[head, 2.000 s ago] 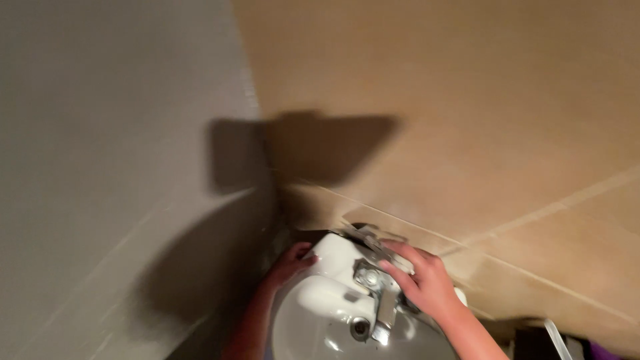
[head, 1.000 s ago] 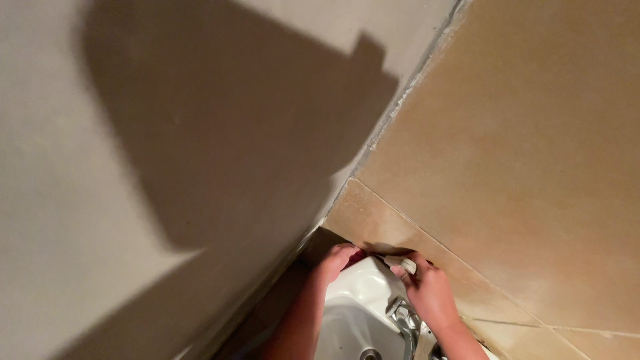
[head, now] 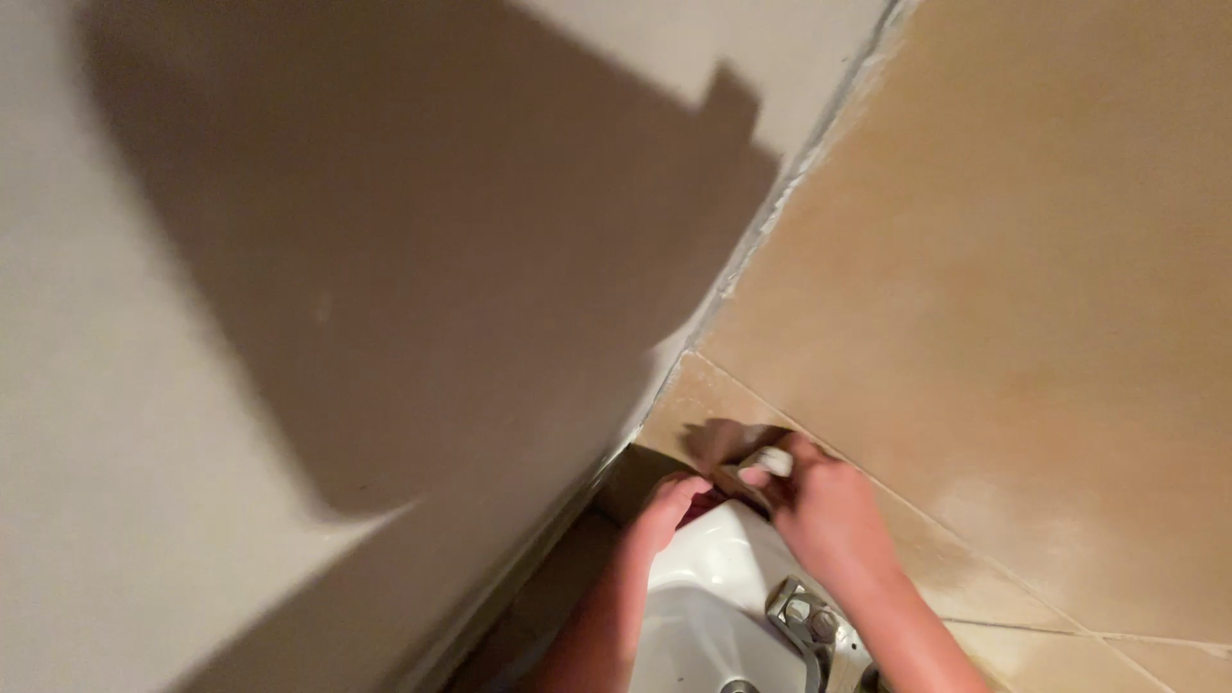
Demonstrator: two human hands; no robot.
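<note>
A white ceramic washbasin (head: 712, 553) with a chrome faucet (head: 808, 621) sits at the bottom, against the tiled wall. My right hand (head: 828, 510) is closed around a small whitish object (head: 773, 462) above the basin's back corner; blur hides what it is. At the same corner, my left hand (head: 669, 510) rests with its fingertips by a dark red thing (head: 700, 507), perhaps a cloth, partly hidden behind the basin's rim. Whether my left fingers grip it does not show.
A grey-white wall (head: 87, 433) with a large shadow fills the left side. Beige tiles (head: 1020, 289) cover the right wall, close behind the basin. A rough, pale joint (head: 760, 231) runs down the corner where the walls meet. Dark floor shows left of the basin.
My right hand has gone from beside the faucet to the basin's back corner, where the whitish object shows in it. The view has turned noticeably.
</note>
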